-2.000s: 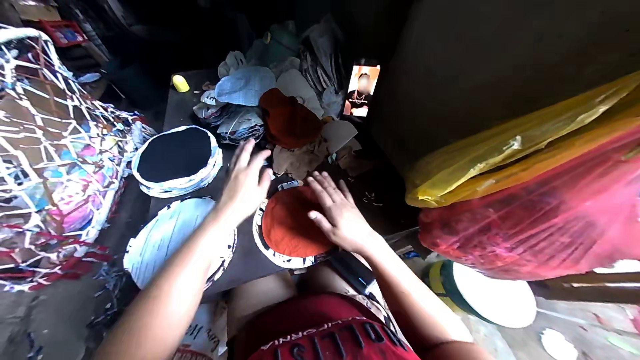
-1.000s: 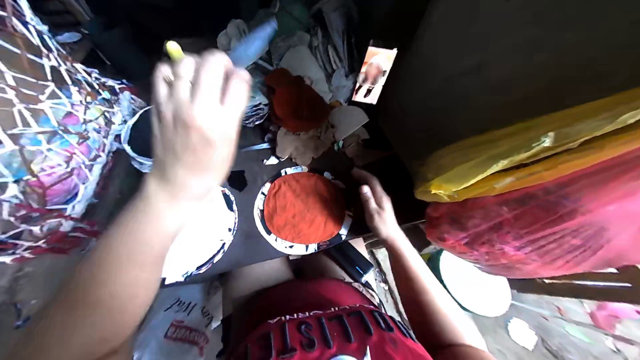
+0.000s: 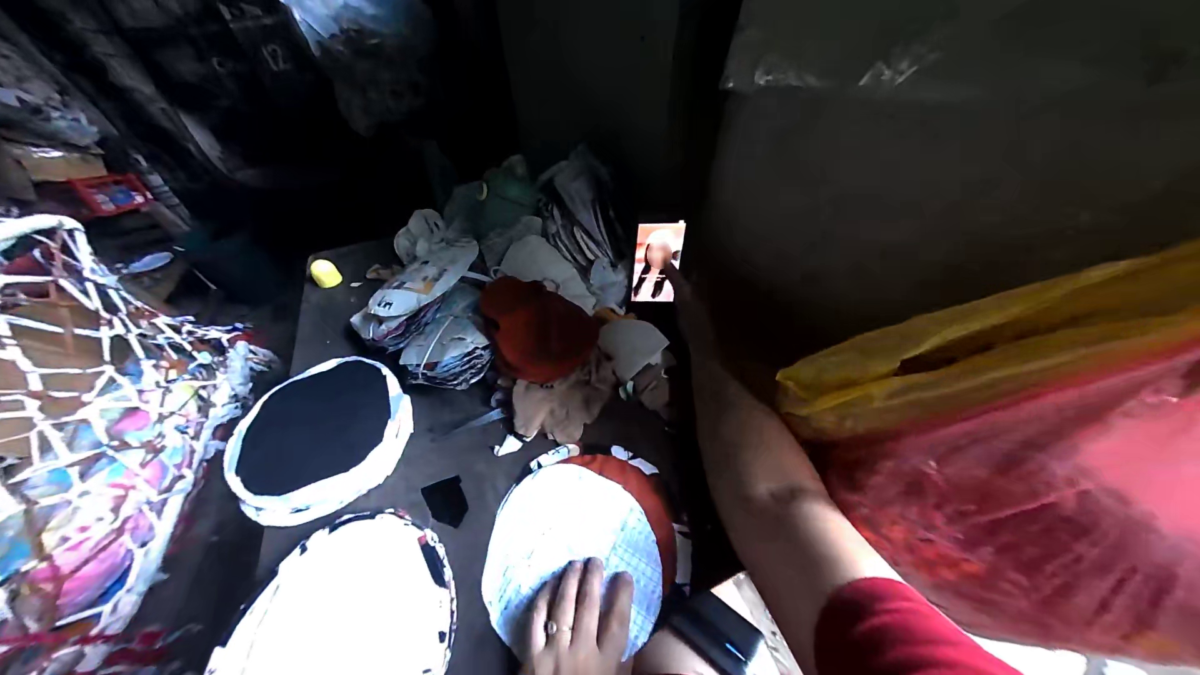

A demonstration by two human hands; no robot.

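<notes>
My left hand [image 3: 578,614], with a ring on one finger, lies flat with spread fingers on a pale round fabric piece [image 3: 562,525]. That piece partly covers a round orange-red cloth [image 3: 662,511] with a black-and-white edge. My right arm reaches forward, and my right hand [image 3: 677,281] is at the lit screen of a phone [image 3: 652,267]; its fingers are dark and hard to make out. To the left are a black round piece with a white rim [image 3: 314,427] and a large white round piece [image 3: 352,600]. A small black scrap [image 3: 444,500] lies between them and the orange-red cloth.
Bundled cloth pieces [image 3: 445,347] and a folded orange-red cloth [image 3: 539,328] are heaped at the back of the dark table [image 3: 323,319], near a small yellow object [image 3: 325,273]. A net basket [image 3: 103,422] stands left. Yellow [image 3: 984,347] and red [image 3: 1031,506] plastic bags bulge at the right.
My left hand has come down from the heap side onto the orange-red round, where a pale round piece now lies. My right hand has moved forward to the phone. The view has shifted.
</notes>
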